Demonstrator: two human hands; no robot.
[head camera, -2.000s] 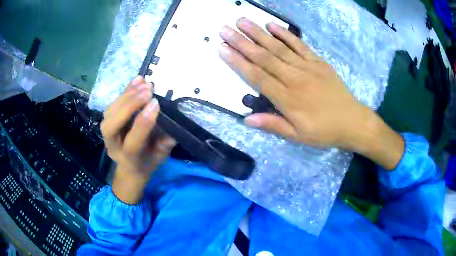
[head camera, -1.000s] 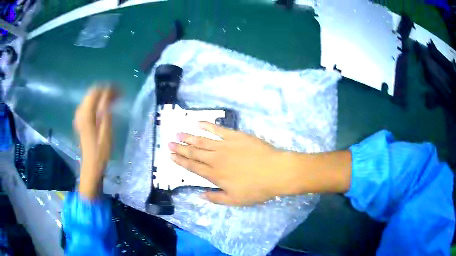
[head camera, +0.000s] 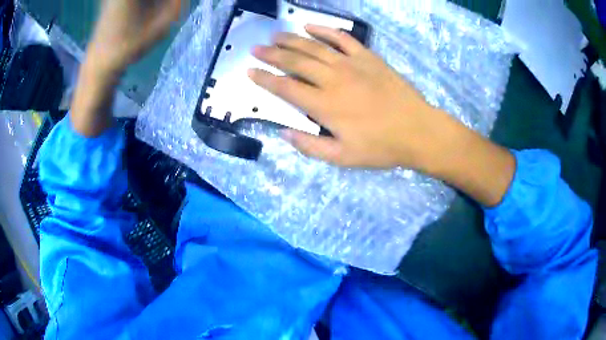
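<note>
A black bracket housing (head camera: 232, 143) lies on a sheet of bubble wrap (head camera: 319, 212), with its pale metal plate (head camera: 229, 70) facing up. One curved arm shows at its lower left. A dark part shows at its upper left, cut off by the picture's top edge. My right hand (head camera: 352, 99) lies flat over the plate's right part, fingers slightly apart, holding nothing and hiding the surface beneath. My left hand (head camera: 136, 30) is raised at the upper left, away from the housing. It is blurred and cut by the top edge, so whether it holds anything is unclear.
Loose pale metal plates (head camera: 545, 46) lie at the upper right on the dark green tabletop (head camera: 442, 249). Black perforated crates (head camera: 149, 236) sit low at the left, partly behind my left sleeve. Blue-clothed legs are below the bubble wrap.
My left hand let go of the housing's arm after the oldest frame and is now higher at the upper left. My right hand stays on the plate. The view has shifted, and the housing looks larger than one second ago.
</note>
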